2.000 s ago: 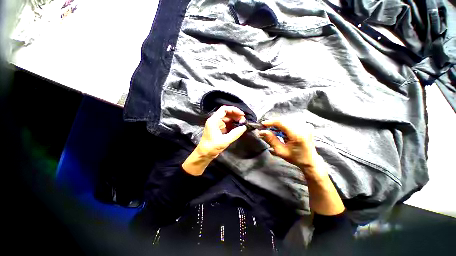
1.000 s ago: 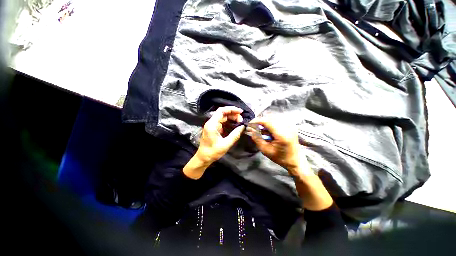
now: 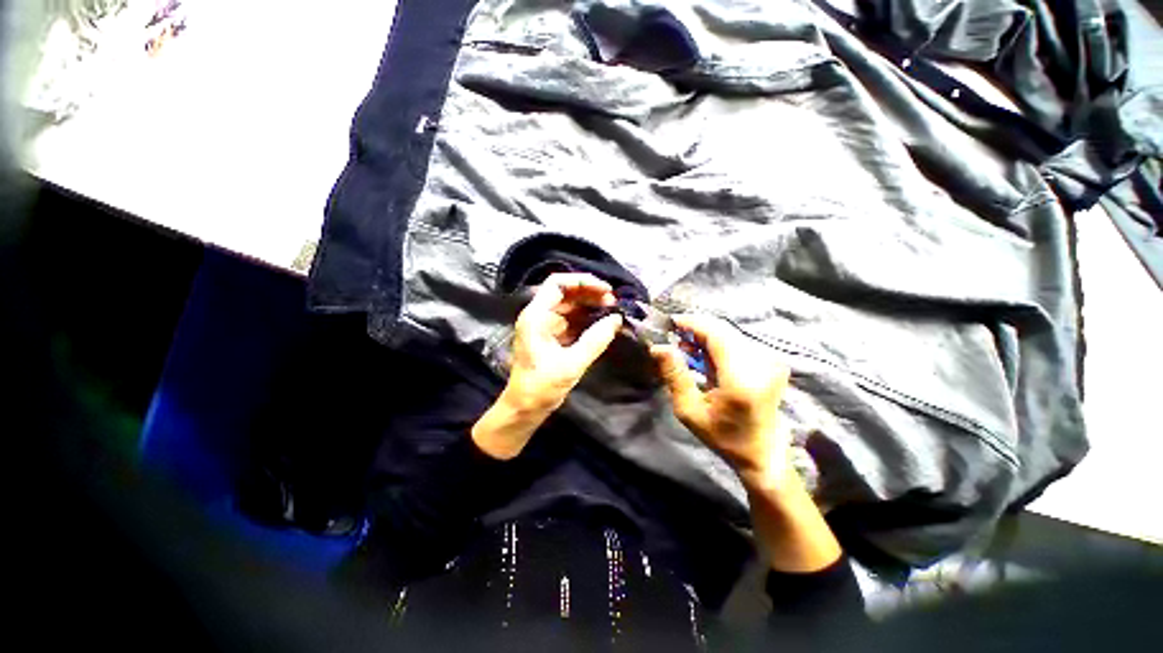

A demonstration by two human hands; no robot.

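A large denim garment [image 3: 753, 191] lies with its pale grey inner side up over the table and my lap. My left hand [image 3: 556, 351] pinches the edge of a dark navy cuff [image 3: 568, 251] between thumb and fingers. My right hand [image 3: 730, 393] is just right of it, holding thread snips [image 3: 690, 351] with a blue part at the palm. The blades point toward the pinched edge; whether they touch it is too blurred to tell. Any loose thread is too small to see.
The white table [image 3: 217, 140] runs behind the garment. The navy placket [image 3: 389, 160] lies left of the grey cloth. A rumpled dark pile [image 3: 1020, 64] is at far right. A blue crate [image 3: 211, 383] stands left of my lap. Pale scraps [image 3: 89, 58] lie at upper left.
My right hand moved in close to my left fingertips, then back slightly right and down, showing more of the snips' blue part. My left hand stays nearly still on the cuff.
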